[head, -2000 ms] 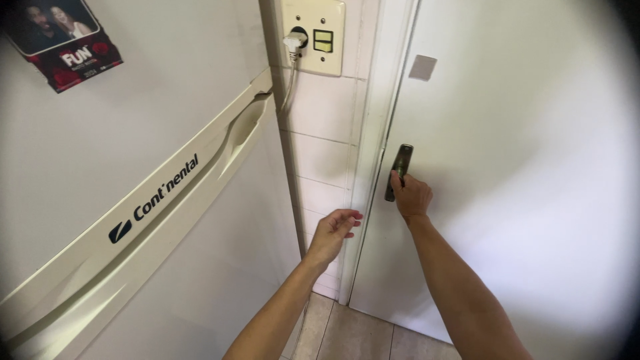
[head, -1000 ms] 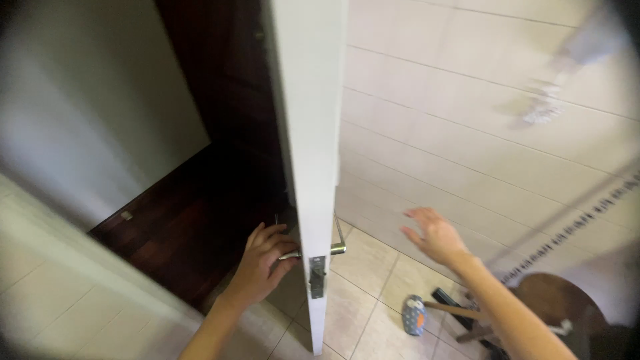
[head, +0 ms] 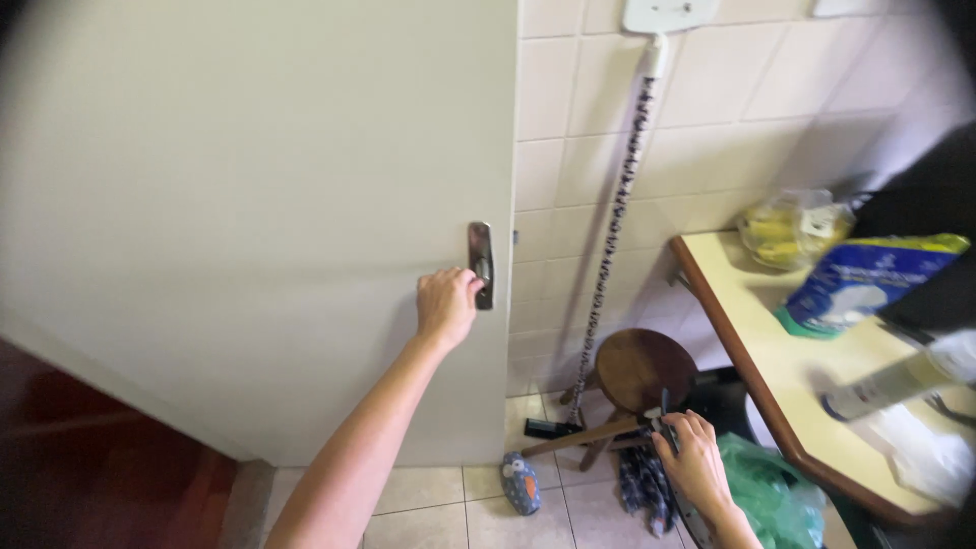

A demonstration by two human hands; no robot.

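Observation:
My left hand (head: pixel 448 306) grips the lever handle beside the dark metal plate (head: pixel 480 267) near the right edge of the white door (head: pixel 267 191). At the lower right, my right hand (head: pixel 698 465) hovers with its fingers loosely spread, and they overlap a dark thing in front of the stool. Whether those fingers touch it, I cannot tell. Left of this hand stands the round wooden stool (head: pixel 646 370), with a wooden stick (head: pixel 583 436) low in front of it.
A patterned pole (head: pixel 619 206) leans on the tiled wall. An owl-patterned stuffed thing (head: pixel 521 483) lies on the floor. The counter (head: pixel 755 343) at right holds a blue package (head: pixel 865 282), a clear container of yellow items (head: pixel 793 229) and a can (head: pixel 900 377). Below hangs a green plastic bag (head: pixel 770 488).
The right hand held a handle at first, then let go. A door seen edge-on one second ago now shows its broad face, with my left hand on its handle. The view has turned strongly.

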